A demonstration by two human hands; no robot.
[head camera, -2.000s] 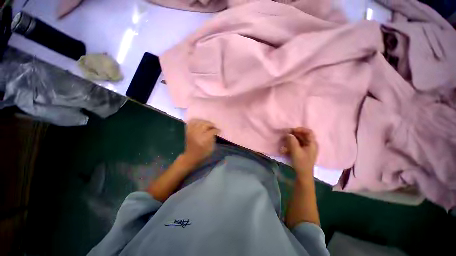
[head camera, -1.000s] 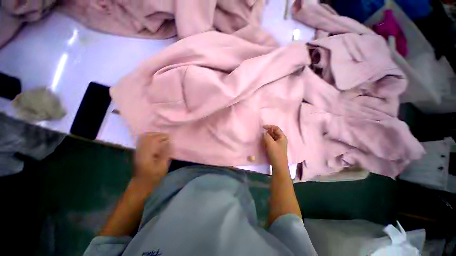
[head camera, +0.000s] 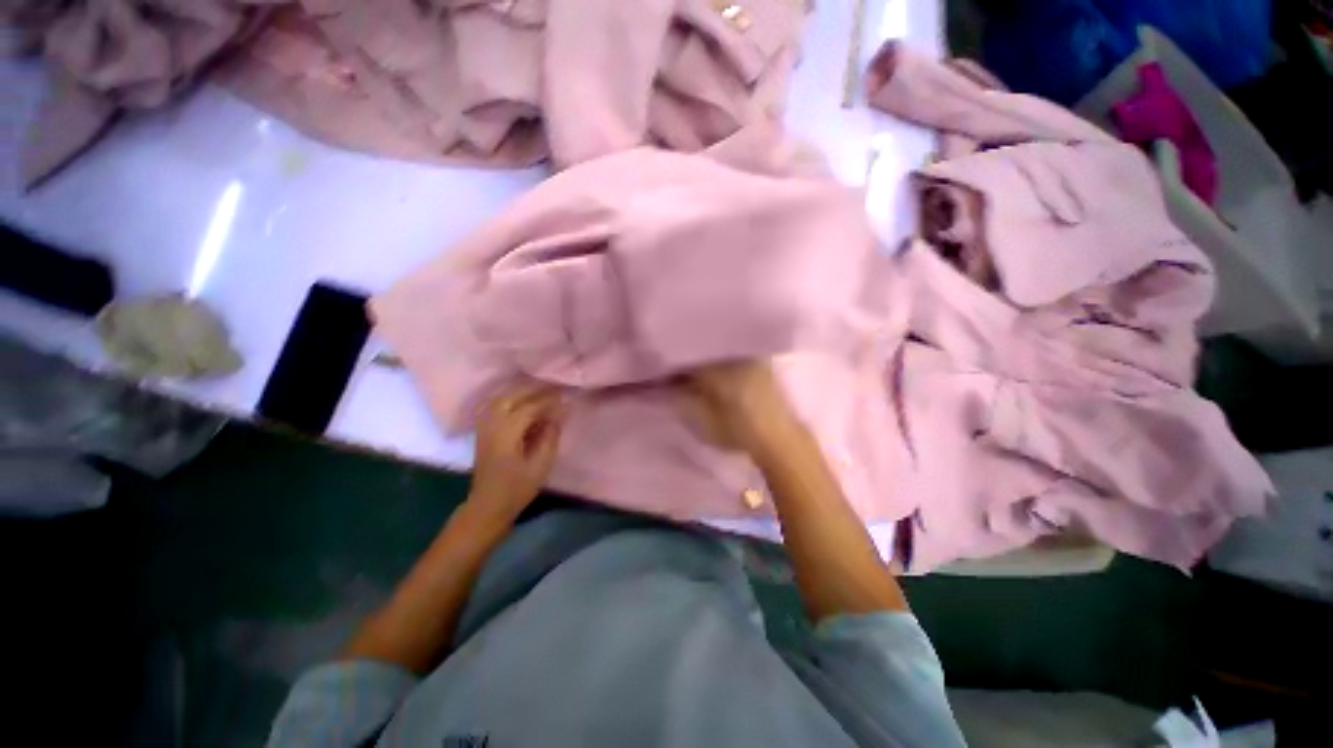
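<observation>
A dusty pink jacket (head camera: 731, 278) lies spread at the near edge of the table, with a gold button (head camera: 753, 498) near its lower edge. My left hand (head camera: 518, 439) is at the jacket's lower left part, fingers curled against the cloth; whether it grips the cloth cannot be told. My right hand (head camera: 727, 405) is blurred and reaches to the middle of the jacket, its fingertips partly hidden at a raised fold.
More pink jackets lie heaped at the back (head camera: 468, 73) and at the right (head camera: 1053, 395) of the white table (head camera: 205, 146). At the left are a black phone (head camera: 314, 358), a beige crumpled lump (head camera: 168, 336) and a dark cylinder (head camera: 51, 273). A white bin (head camera: 1243, 249) stands right.
My right hand has moved left and inward over the jacket, and a fold of the cloth is now raised above it. My left hand has moved slightly right. The camera view has shifted.
</observation>
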